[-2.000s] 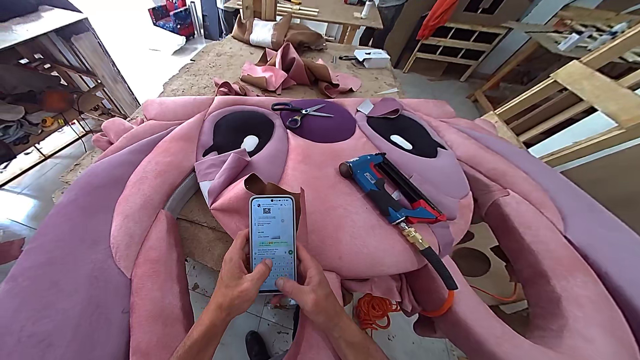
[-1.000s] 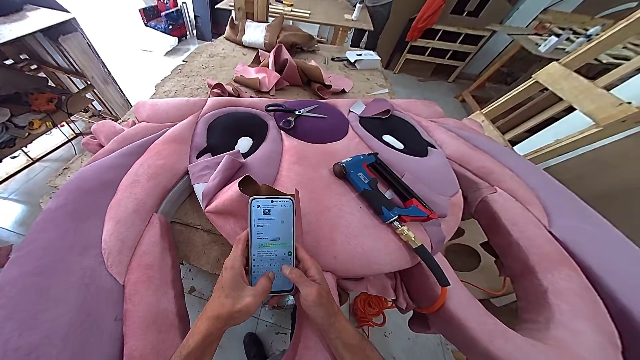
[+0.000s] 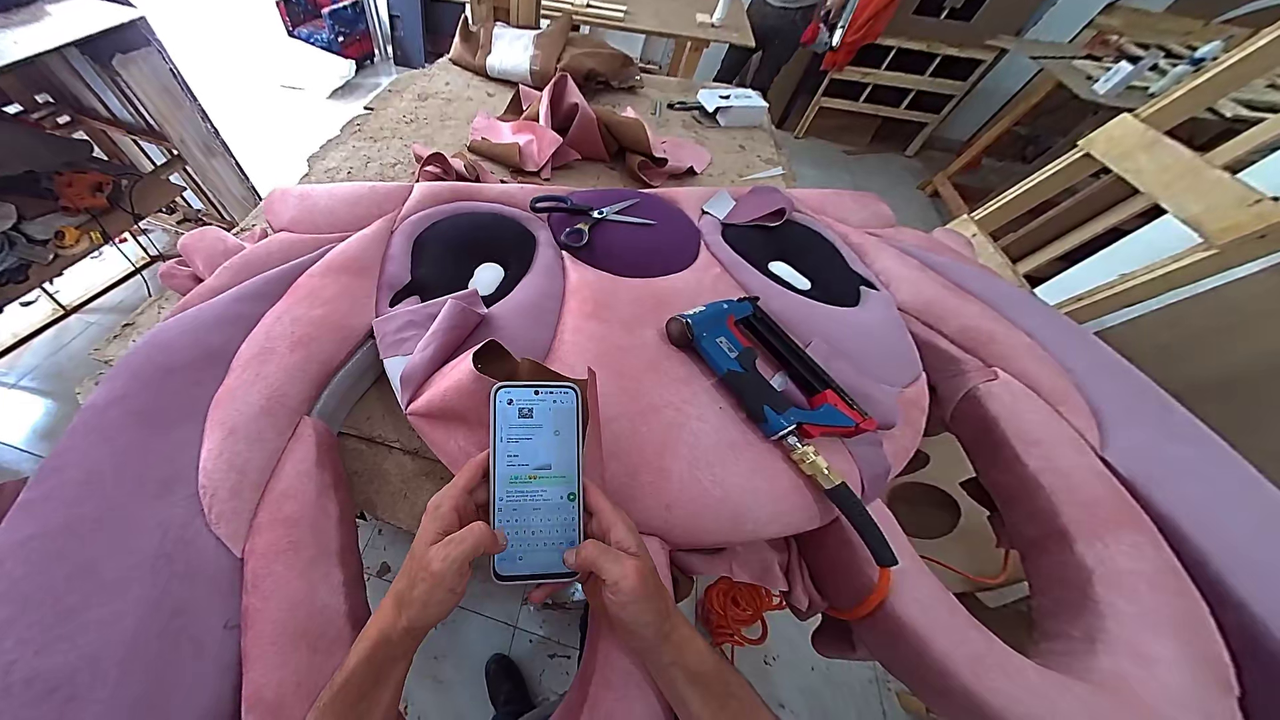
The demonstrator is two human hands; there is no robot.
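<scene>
Both my hands hold a smartphone (image 3: 536, 480) upright, its lit screen showing a chat and a keyboard. My left hand (image 3: 450, 550) grips its left edge and my right hand (image 3: 615, 570) its right edge, thumbs over the keyboard. Behind the phone lies a large pink and purple upholstered character face (image 3: 640, 350) with black eyes. Scissors (image 3: 595, 215) rest with slightly parted blades on its purple nose (image 3: 640, 245). A blue and red pneumatic stapler (image 3: 770, 370) lies on the face, right of the phone, joined to a hose by a brass fitting (image 3: 808, 460).
Pink fabric scraps (image 3: 560, 130) and a small white box (image 3: 733, 106) lie on the worktable (image 3: 400, 130) behind. An orange air hose (image 3: 740, 608) is coiled below the face. Wooden frames (image 3: 1150, 200) stand at right, shelving (image 3: 90, 180) at left. Another person's legs (image 3: 772, 40) show at the back.
</scene>
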